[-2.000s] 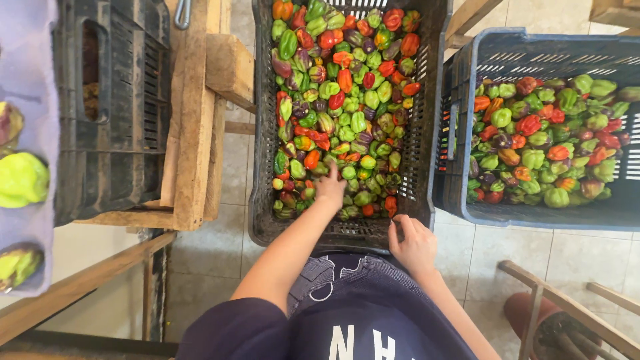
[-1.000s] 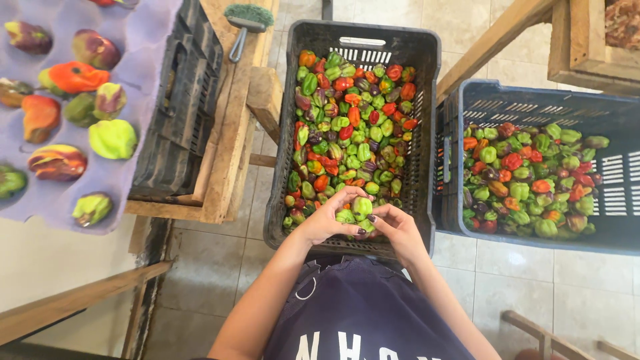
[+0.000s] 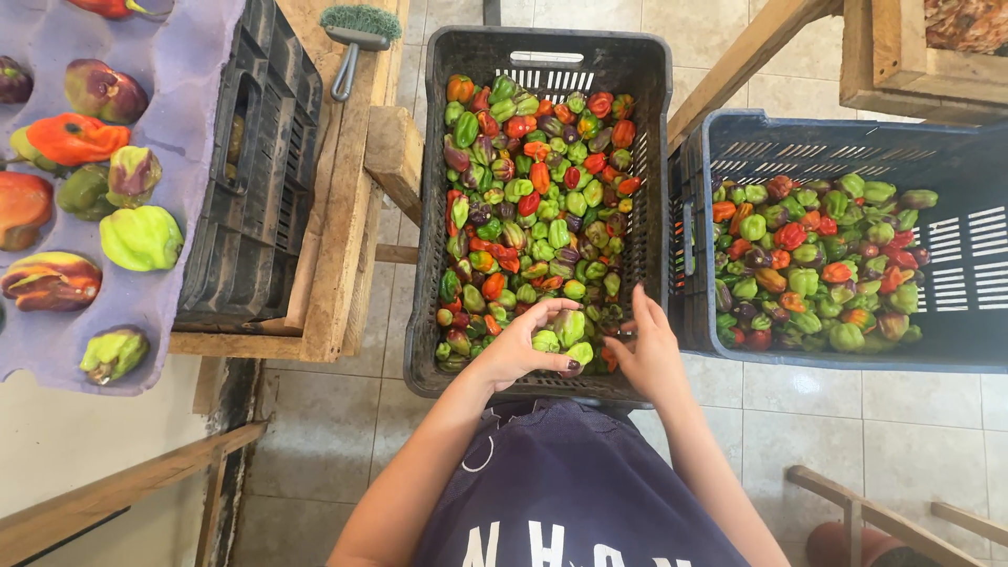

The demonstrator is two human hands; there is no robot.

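Note:
My left hand (image 3: 529, 348) is curled around several green peppers (image 3: 568, 329) above the near end of a black plastic crate (image 3: 417, 315). To its right, my right hand (image 3: 647, 350) reaches over the same crate's near right corner with its fingers apart; no pepper shows in it. Small red, orange, green and purple peppers (image 3: 539, 228) cover the crate's bottom. A dark blue plastic crate (image 3: 827, 362) at the right holds more mixed peppers (image 3: 811, 268).
At the left, a purple molded tray (image 3: 165, 102) carries single peppers beside a black crate (image 3: 260, 197) on a wooden stand (image 3: 339, 260). A green-bristled brush (image 3: 358, 35) lies on the stand. Wooden beams (image 3: 748, 63) rise at the back right.
Two seconds ago my left hand reached among the peppers and my right hand was at the crate's near rim. One second ago both hands were together at green peppers; now they are apart.

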